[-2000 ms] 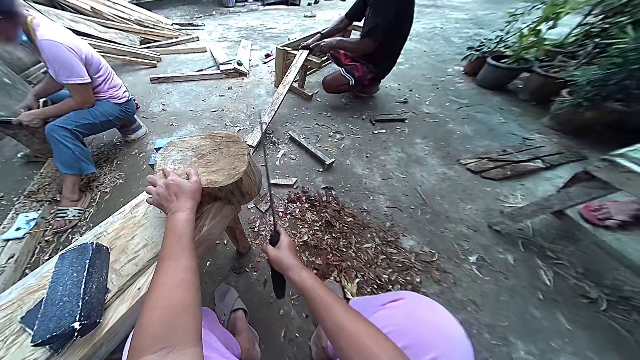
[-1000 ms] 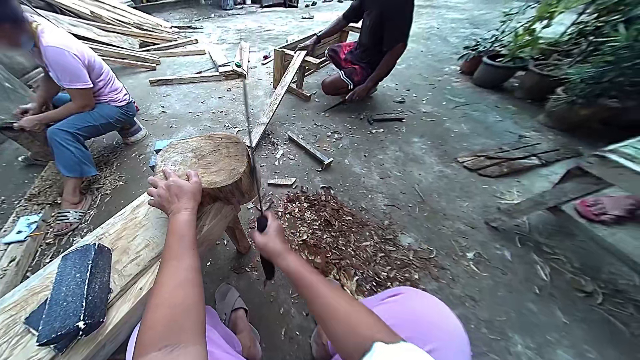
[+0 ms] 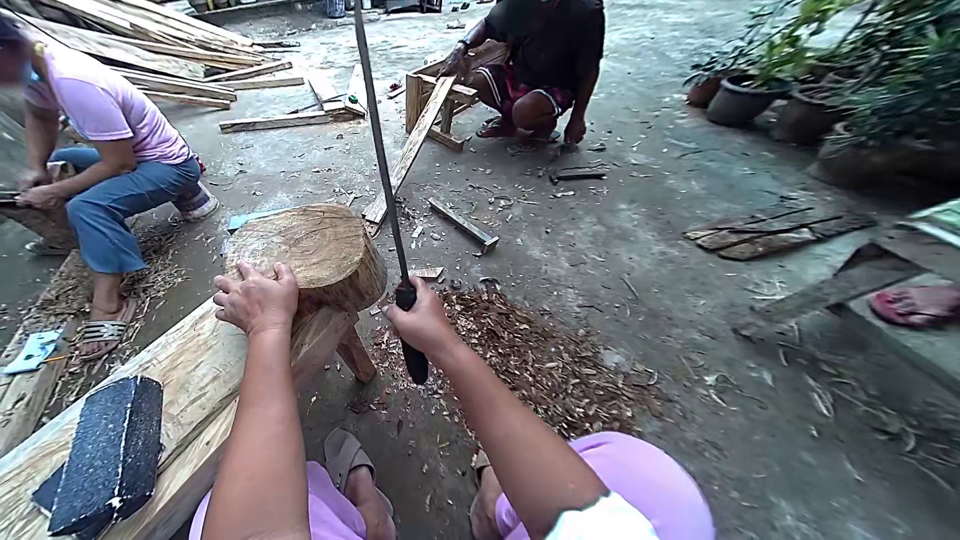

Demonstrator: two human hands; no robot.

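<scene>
A thick round slab of wood rests on the end of a low wooden bench. My left hand presses on the near left edge of the slab, fingers spread over its rim. In my right hand is the black handle of a long, narrow blade, which points up and stands just right of the slab. From this view I cannot tell whether the blade touches the slab's side. A dark, rough-faced block lies on the bench at the left.
Wood chips cover the ground right of the bench. A metal bar lies beyond them. A person sits at the left; another person crouches by a wooden frame. Potted plants stand at the right.
My right hand has moved up a little with the blade since the first frame. My left hand stays on the slab. The crouching person's arm has shifted down from the wooden frame since the first frame.
</scene>
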